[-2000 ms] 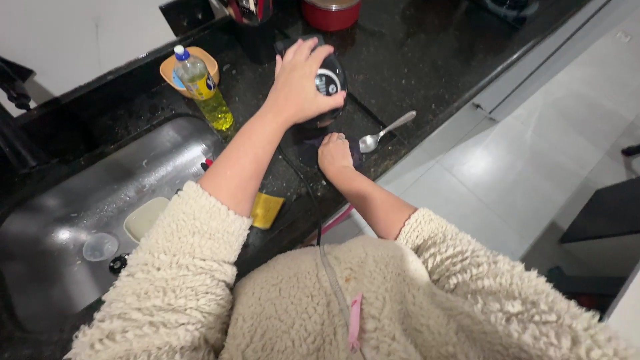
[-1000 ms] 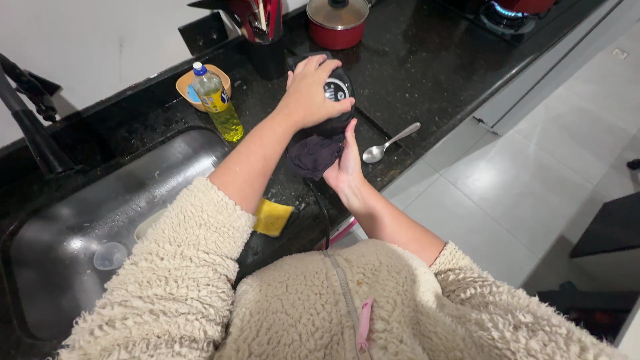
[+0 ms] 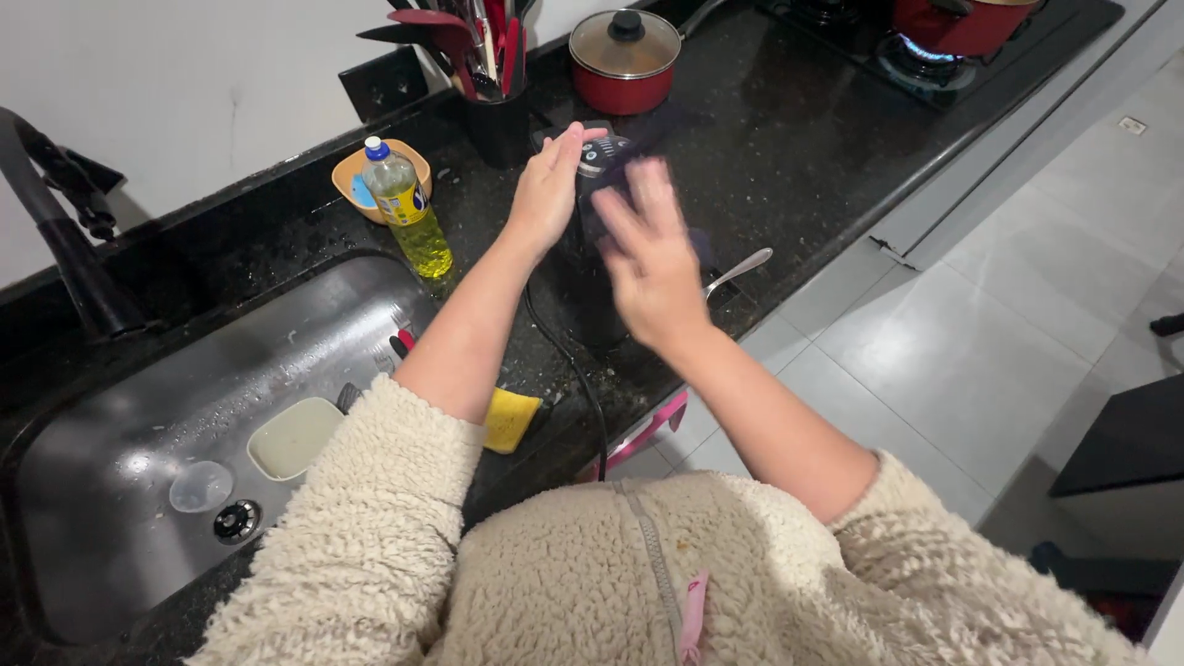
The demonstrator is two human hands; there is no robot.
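A black appliance (image 3: 597, 287) with a control panel on its top stands on the black stone counter, its cord trailing toward the counter's front edge. My left hand (image 3: 548, 190) rests against the left side of its top, fingers pointing up and away. My right hand (image 3: 652, 264) is blurred, at the appliance's right side, with a dark cloth (image 3: 661, 134) at its fingers. Part of the cloth lies across the panel. How firmly the right hand grips it is not clear. Just right of that hand lies a metal spoon (image 3: 740, 271), partly hidden.
Left are the sink (image 3: 129, 564) with a pale dish (image 3: 294, 439), a detergent bottle (image 3: 407, 217) and an orange bowl (image 3: 347, 176). A yellow sponge (image 3: 511, 419) lies nearer. Behind stand a utensil holder (image 3: 499, 125) and a red saucepan (image 3: 622, 88). A burner flame (image 3: 925, 51) burns at upper right.
My right hand has moved up from the appliance's near side, and the dark cloth has come up to its top. My left hand has shifted from over the panel to its left side.
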